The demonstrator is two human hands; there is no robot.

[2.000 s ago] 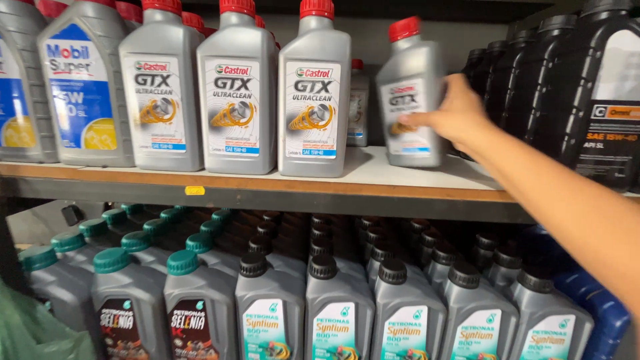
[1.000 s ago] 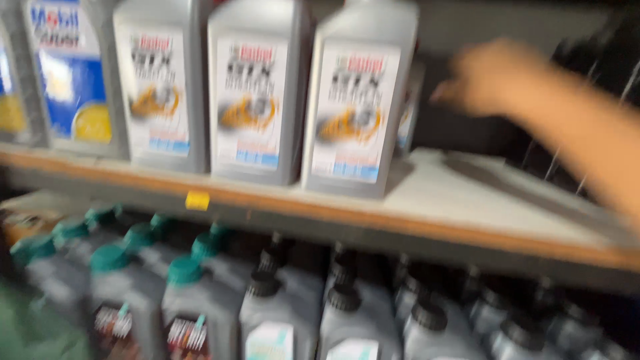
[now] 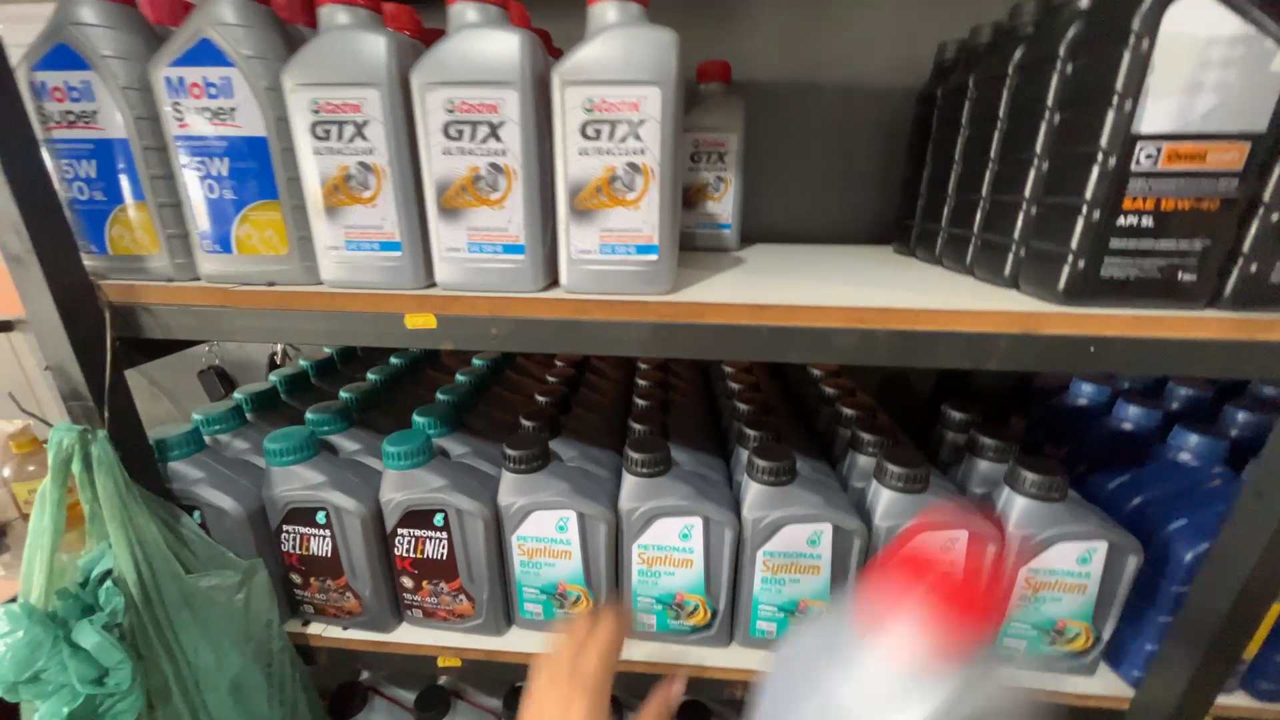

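Note:
My left hand (image 3: 585, 665) is blurred at the bottom edge, fingers up and apart from what looks like the thumb, with nothing seen in it. To its right, a grey bottle with a red cap (image 3: 935, 590) is tilted and strongly blurred in front of the lower shelf; its lower part is cut off. My right hand is not in view, so what holds this bottle is hidden. On the upper shelf stand grey Castrol GTX oil bottles (image 3: 615, 160) in front, and one more Castrol bottle (image 3: 711, 165) farther back.
The upper shelf board (image 3: 820, 285) also bears Mobil Super bottles (image 3: 225, 150) and black oil bottles (image 3: 1110, 230). Below stand Petronas Selenia bottles (image 3: 440, 540), Petronas Syntium bottles (image 3: 675, 530) and blue containers (image 3: 1165, 520). A green plastic bag (image 3: 170, 600) hangs by the left post.
My right hand, seen holding a Castrol bottle over the upper shelf two seconds ago, has left the view. A red-capped bottle now shows low at right, and my left hand has come in below.

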